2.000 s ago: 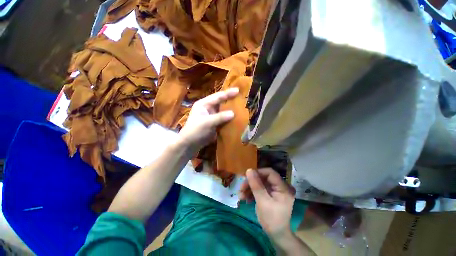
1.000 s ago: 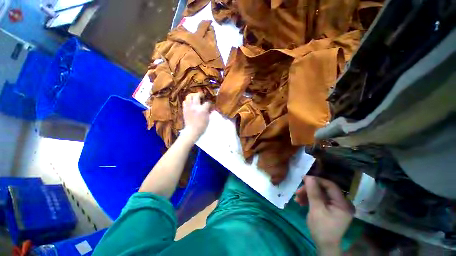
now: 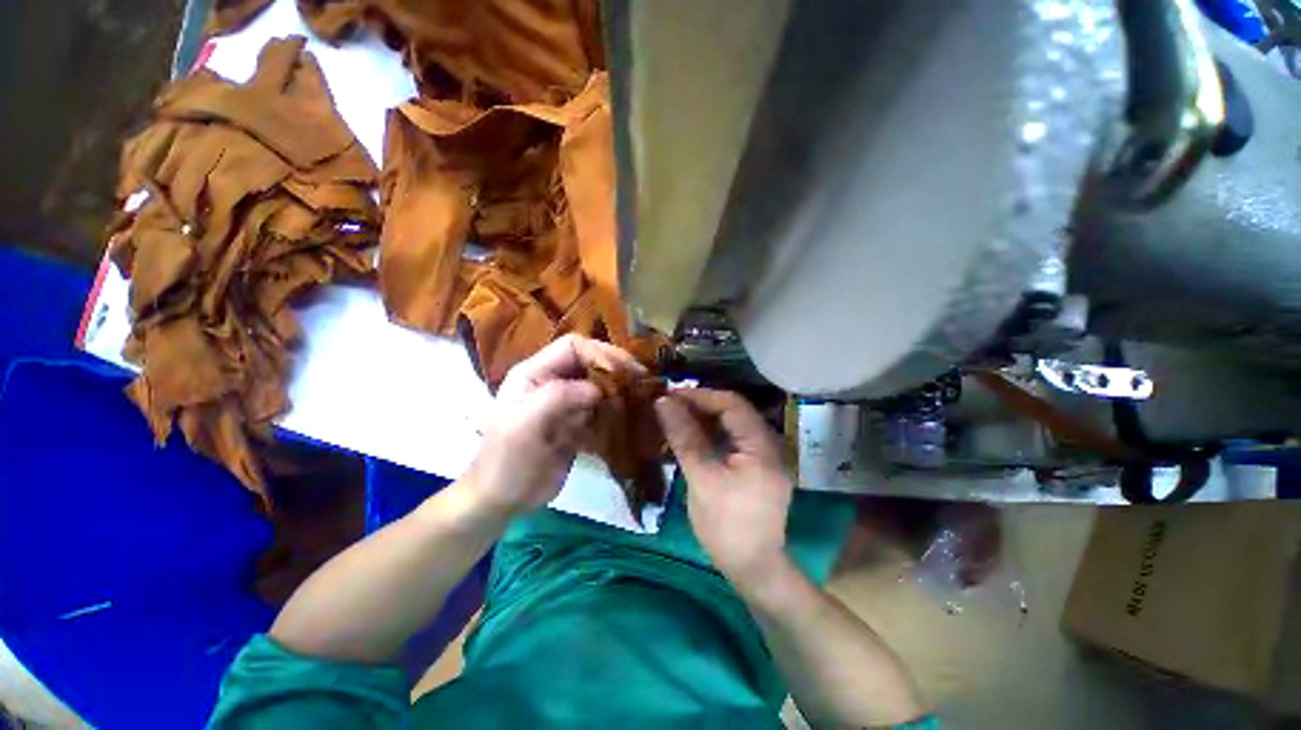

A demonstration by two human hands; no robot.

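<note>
My left hand [image 3: 537, 428] and my right hand [image 3: 731, 471] are close together at the table's front edge, left of the sewing machine head [image 3: 885, 200]. Between their fingertips is a small rust-brown fabric piece [image 3: 622, 414], bunched and hanging down a little. Both hands pinch it. The needle area is mostly hidden by the machine head. A pile of cut brown pieces [image 3: 228, 243] lies on the left of the white table [image 3: 374, 382]. A larger brown heap [image 3: 485, 64] lies behind my hands, with a band draped in front of it.
A blue bin [image 3: 129, 528] stands at the left below the table. A cardboard box [image 3: 1177, 592] and clear plastic [image 3: 953, 573] are on the floor at right. The machine head fills the upper right. A metal bracket [image 3: 1106, 379] sits at its right side.
My left hand has moved from the left pile back to beside my right hand, and both now hold a small piece. The view has swung right, showing more of the machine head.
</note>
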